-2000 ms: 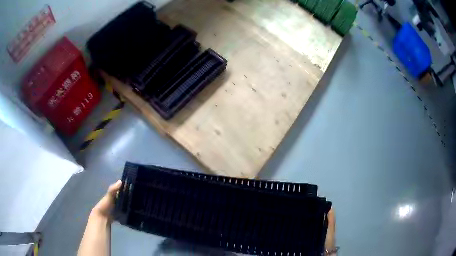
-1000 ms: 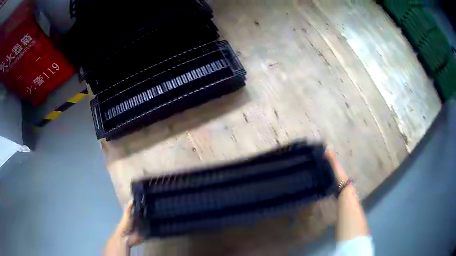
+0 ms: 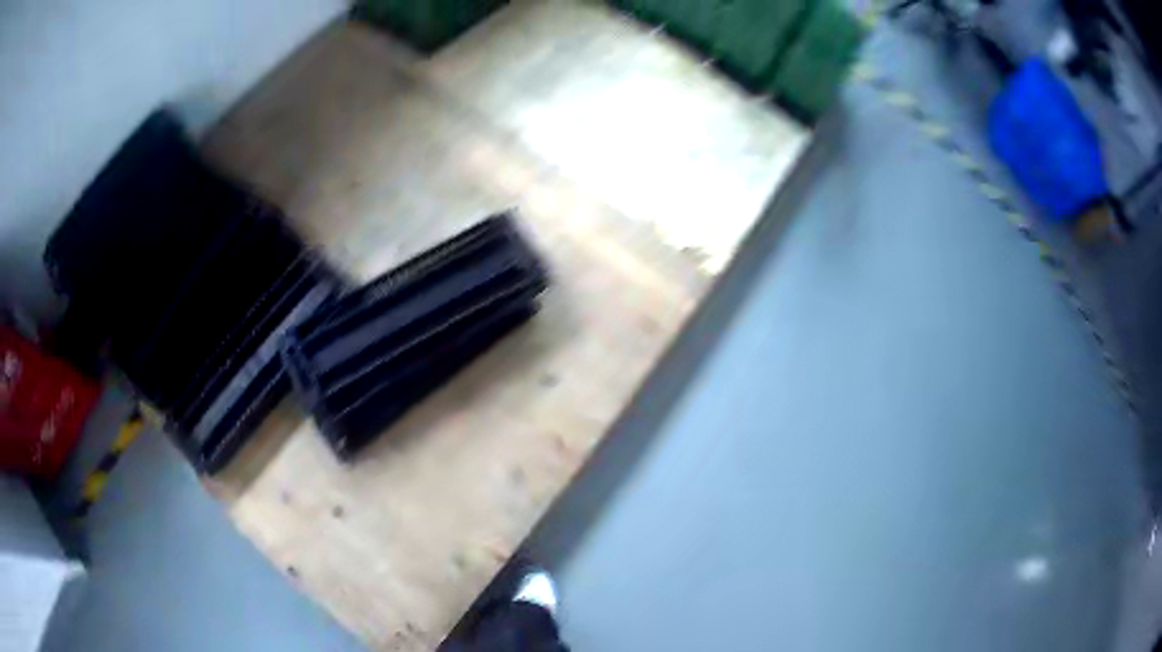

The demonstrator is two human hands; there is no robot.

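A black empty PCB rack (image 3: 421, 334) lies on the wooden platform (image 3: 599, 318), at an angle beside a group of other black racks (image 3: 191, 280). Its left end touches or nearly touches the nearest of them. The frame is blurred, so the slots are hard to make out. Neither of my hands is in the picture.
Green racks or boards (image 3: 765, 45) stand along the platform's far edge. A red box (image 3: 38, 401) and yellow-black tape (image 3: 108, 465) are at the left. A blue stool (image 3: 1047, 138) is at the upper right. A dark shoe (image 3: 516, 624) shows at the platform's near corner.
The rack that was in both my hands now lies on the platform, let go. My hands have left the picture. The view has turned and shows more floor on the right.
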